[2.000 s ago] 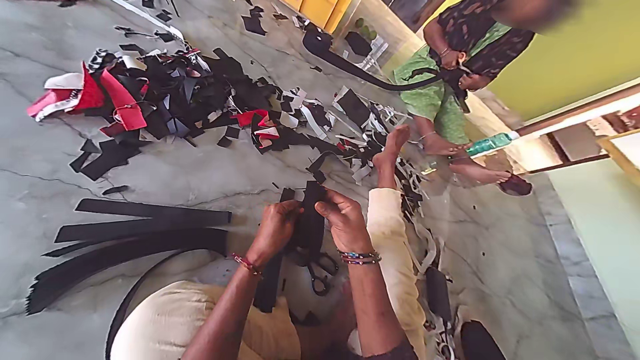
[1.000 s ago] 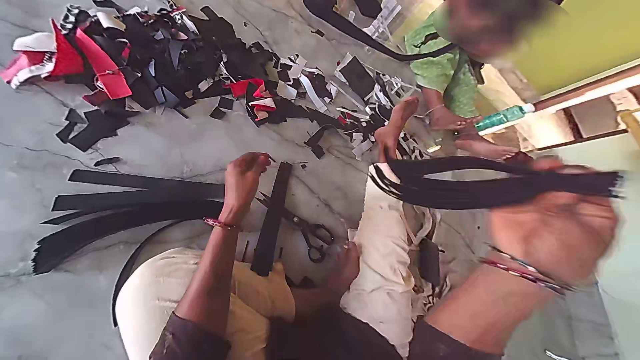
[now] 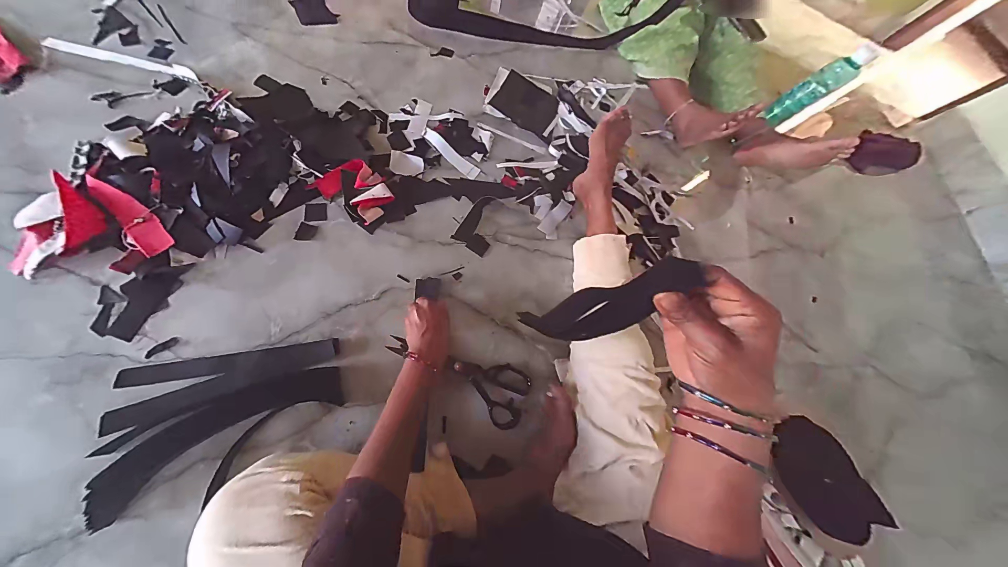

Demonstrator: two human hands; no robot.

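Note:
My right hand (image 3: 720,331) pinches black fabric strips (image 3: 614,307) between thumb and fingers, held above my outstretched leg. The strips' free ends point left. My left hand (image 3: 428,327) is closed around the upper end of another black strip (image 3: 428,289), which runs down under my wrist toward my lap. A pair of black-handled scissors (image 3: 500,394) lies on the floor just right of my left wrist, its blades partly hidden behind that wrist. Several long black strips (image 3: 220,394) lie fanned out on the floor to the left.
A pile of black, white and red fabric scraps (image 3: 236,165) spreads across the marble floor. At the upper right sits another person (image 3: 701,87), feet near the scraps, beside a green plastic bottle (image 3: 819,87). A dark piece (image 3: 827,480) lies at the lower right.
Both hands were together on a black strip two seconds ago. Since then they have parted, and my right hand, raised far right with a looped bundle one second ago, has come back left and lower.

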